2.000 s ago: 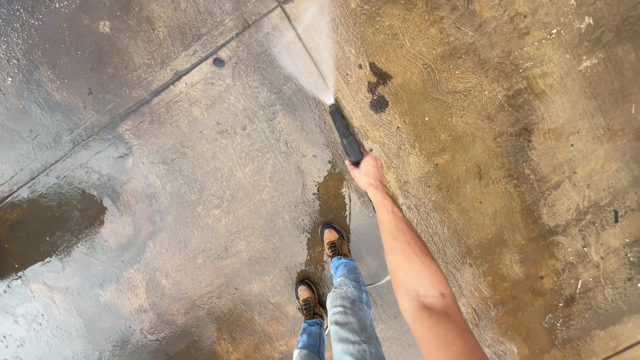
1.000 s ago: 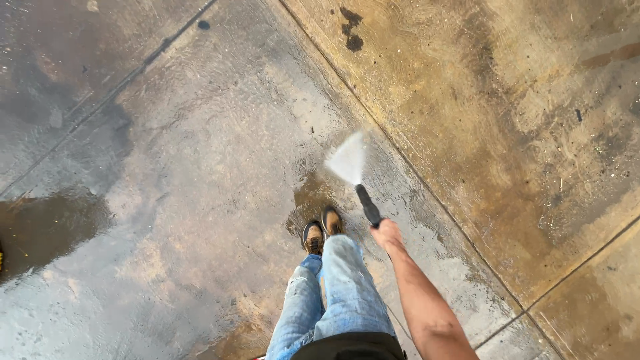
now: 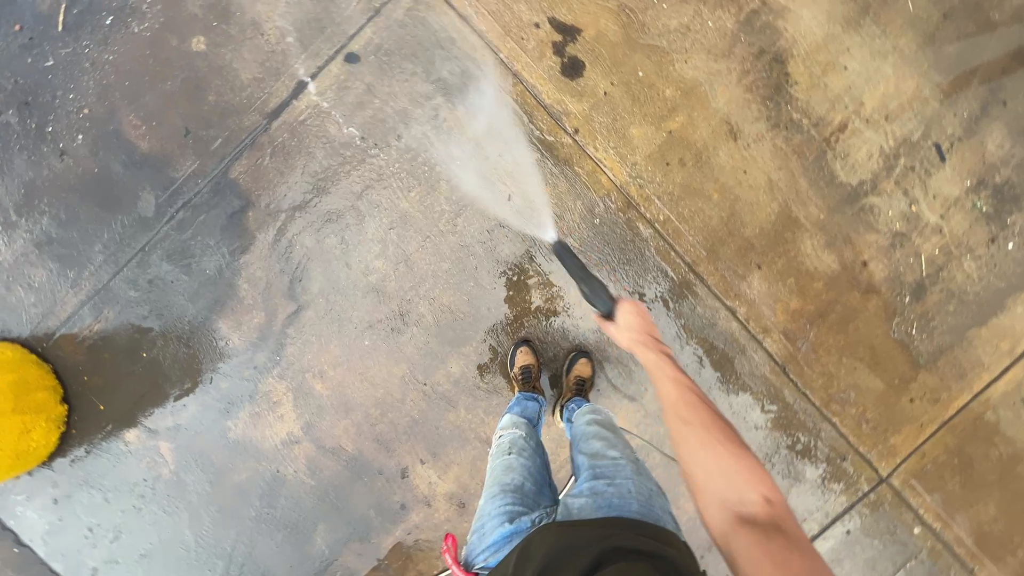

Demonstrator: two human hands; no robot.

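Note:
My right hand [image 3: 632,326] is closed around the rear of a black pressure-washer spray gun [image 3: 586,278], in front of my body and to the right of my boots. From its tip a white fan of water [image 3: 500,156] sprays up and left onto the wet concrete floor [image 3: 360,264]. The spray lies on the grey slab, just left of a joint beside the brown-stained slab [image 3: 760,200]. My left hand is out of the view.
A round yellow object [image 3: 30,410] stands at the left edge. Below are my work boots [image 3: 526,366], a thin hose [image 3: 650,446] behind my legs and a red curved item [image 3: 454,554]. Puddles and slab joints [image 3: 264,128] cross the floor.
The spray, short and close to my boots one second ago, now reaches farther up and left. The yellow object shows much more at the left edge, and my boots stand slightly farther apart.

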